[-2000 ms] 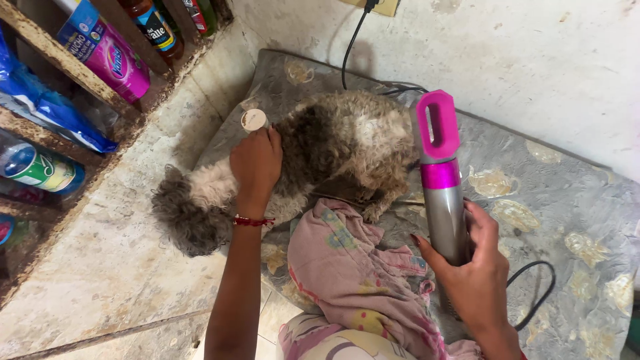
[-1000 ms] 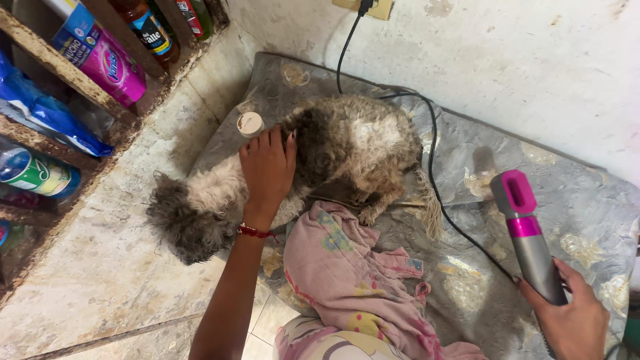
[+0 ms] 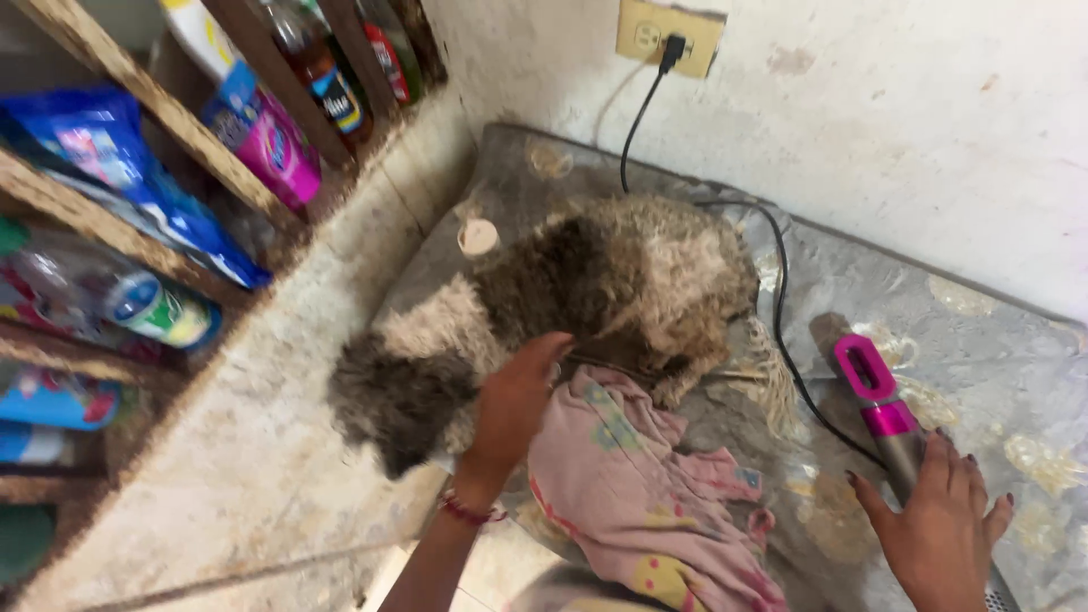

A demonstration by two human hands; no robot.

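A curly-haired grey, brown and white dog (image 3: pixel 586 289) lies on a grey patterned mat, its dark head at the left. My left hand (image 3: pixel 514 408), with a red bracelet at the wrist, is at the dog's neck and chest; its fingers are blurred, and whether they grip fur is unclear. At the right, a grey and magenta hair styling tool (image 3: pixel 897 425) lies on the mat. My right hand (image 3: pixel 939 518) rests over its handle with the fingers spread. A pink printed cloth (image 3: pixel 629 476) lies beside the dog's belly.
A black cord (image 3: pixel 782 297) runs behind the dog, and a plug sits in the wall outlet (image 3: pixel 648 36). A small round pale object (image 3: pixel 478 237) lies behind the dog. A worn shelf rack (image 3: pixel 195 144) with bottles and bags stands at the left, beside a low ledge (image 3: pixel 289 374).
My left hand has moved from the dog's back down to its neck and chest. The styling tool, held upright earlier, now lies on the mat, and my right hand's fingers have spread.
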